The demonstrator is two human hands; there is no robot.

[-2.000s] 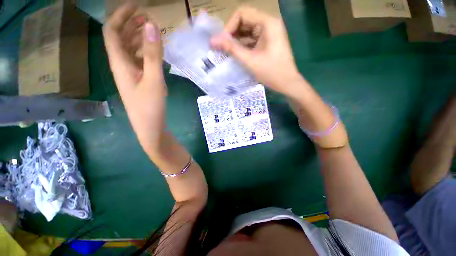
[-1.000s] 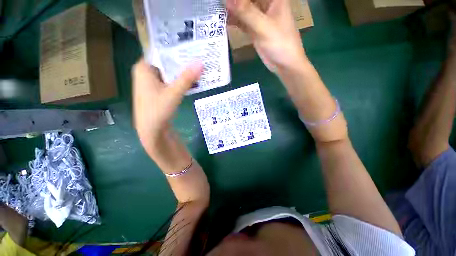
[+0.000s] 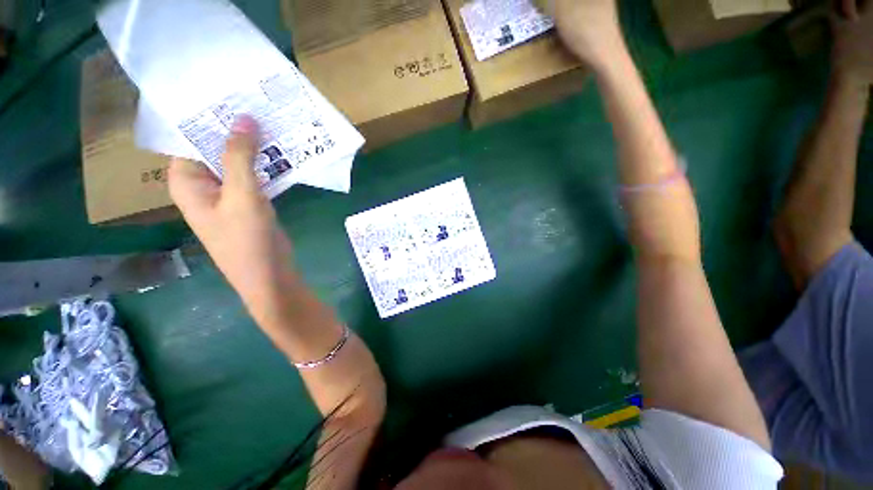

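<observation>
My left hand holds a white label sheet at the upper left, thumb on top beside a printed block; much of the sheet is blank. My right hand is at the top edge, partly cut off, at the right end of a white printed label on a brown carton. Its fingertips are hidden, so whether they grip the label cannot be told. Another label sheet with several printed blocks lies flat on the green bench before me.
A carton stands left of the labelled one, another behind my left hand, one at upper right. A grey metal bar and bagged white cables are at left. A person's arm is at right.
My left hand has moved left with the sheet. My right hand has moved up and right to the carton, where a label now shows. The view has shifted slightly.
</observation>
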